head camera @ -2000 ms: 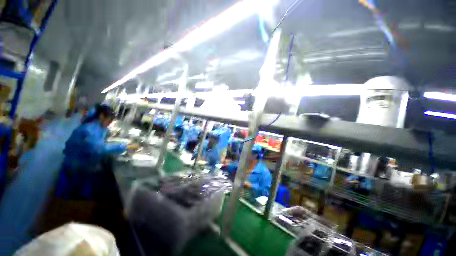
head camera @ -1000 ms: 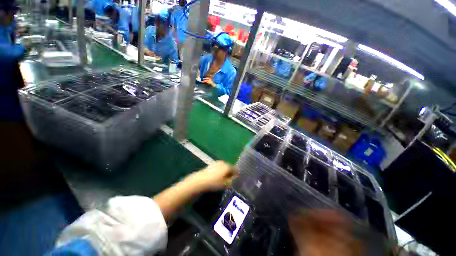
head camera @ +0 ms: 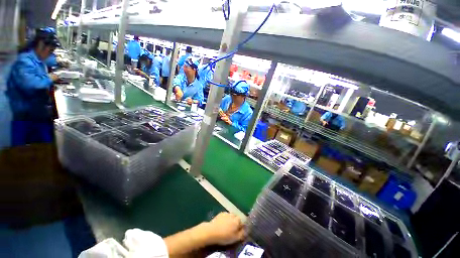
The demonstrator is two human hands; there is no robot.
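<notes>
My left hand (head camera: 228, 228) is at the bottom centre, fingers curled, beside the near stack of blister trays; whether it grips anything is hidden. Just below it, a lit phone screen (head camera: 250, 251) is cut off by the bottom edge. The near stack of blister trays (head camera: 292, 221) is clear plastic and many layers tall, with dark smartphones (head camera: 318, 204) in its top pockets. Another stack of blister trays (head camera: 126, 166) stands to the left on the green matting (head camera: 151, 216), also filled with dark phones. My right hand is out of the picture.
A metal post (head camera: 209, 111) rises between the stacks, with a blue cable on it. A raised shelf (head camera: 323, 40) crosses above. A flat tray of phones (head camera: 276, 152) lies behind the near stack. Workers in blue, one a person at left (head camera: 33, 85), are along the benches.
The view has tilted up, so the near stack and lit phone sit lower. My left hand is lower in the picture. The blurred right hand has left the picture.
</notes>
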